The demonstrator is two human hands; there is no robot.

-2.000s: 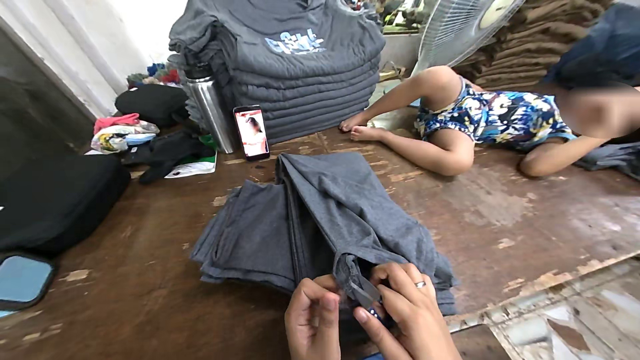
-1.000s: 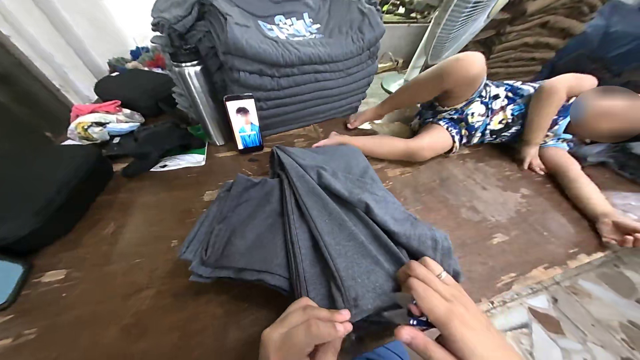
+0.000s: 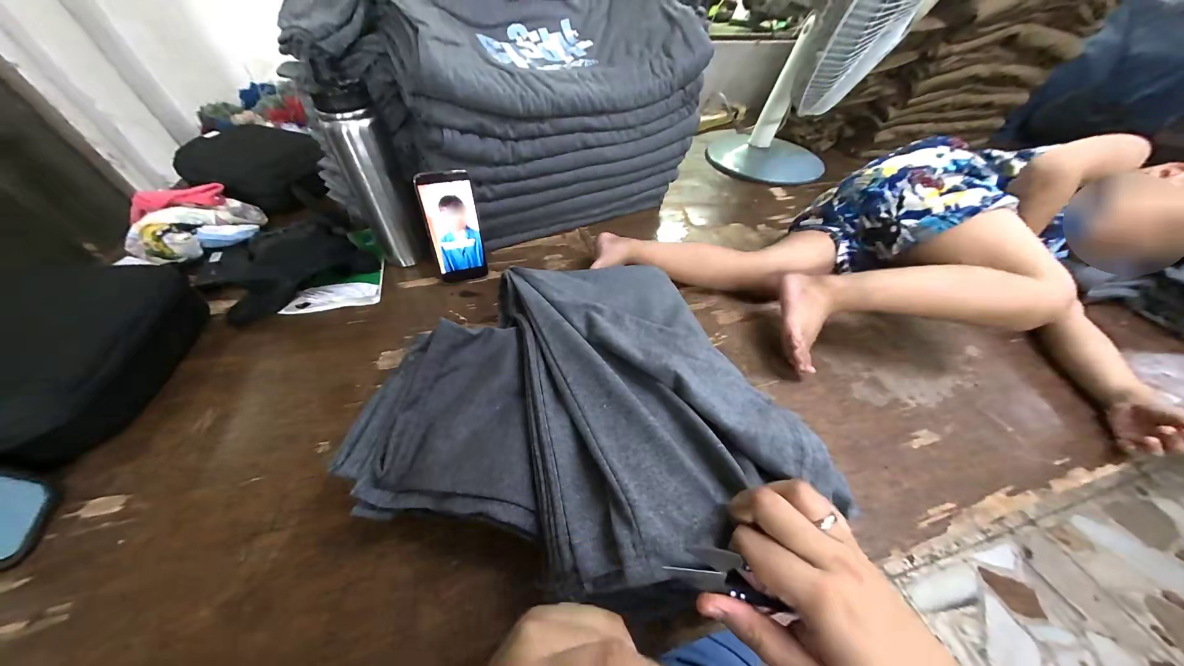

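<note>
Grey knit fabric pieces (image 3: 629, 416) lie layered on the wooden table, their near edge hanging toward me. My right hand (image 3: 814, 573), with a ring on one finger, holds small thread snips (image 3: 731, 578) by their dark handle. The two metal blades stand apart and point left at the lower edge of the fabric. At the bottom of the view, my left hand (image 3: 564, 638) is near the fabric's bottom edge; its fingers are mostly cut off, so its grip is unclear.
A person (image 3: 943, 222) lies on the table at the right. Behind the fabric stand a phone (image 3: 453, 227), a steel bottle (image 3: 370, 185) and a stack of dark shirts (image 3: 555, 139). A fan (image 3: 768, 157) is farther back. A black case (image 3: 83, 351) lies at the left.
The snips' blades now show clearly in my right hand. My left hand has moved lower, partly out of view. The person lying on the table has shifted their legs.
</note>
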